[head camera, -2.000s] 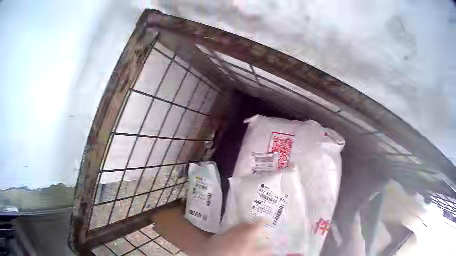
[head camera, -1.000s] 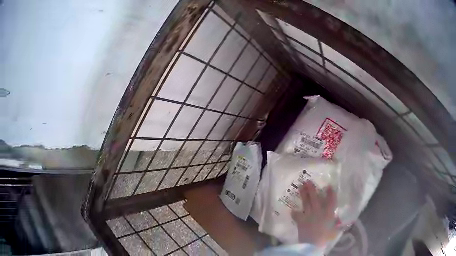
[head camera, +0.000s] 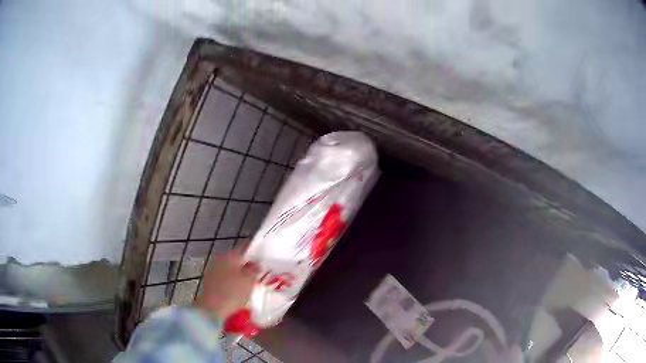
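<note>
My left hand (head camera: 228, 283) is at the lower left, its light blue sleeve coming from the bottom edge. It grips the lower end of a plump white poly mailer (head camera: 312, 213) with red print, held tilted beside the wire mesh. The fingers are blurred and partly hidden. A large dark poly mailer (head camera: 432, 227) lies in the cage, with a white shipping label (head camera: 400, 312) and white curly print. My right hand is not in view.
The mesh cage (head camera: 152, 191) has a rusty brown frame and dark wire grid. Its top rail runs along a pale, worn wall (head camera: 453, 49). A pale, blurred object (head camera: 563, 301) is at the lower right.
My left hand has moved left from the white parcels and now holds a mailer by the mesh. The dark mailer's label is uncovered. The small white mailers are no longer visible.
</note>
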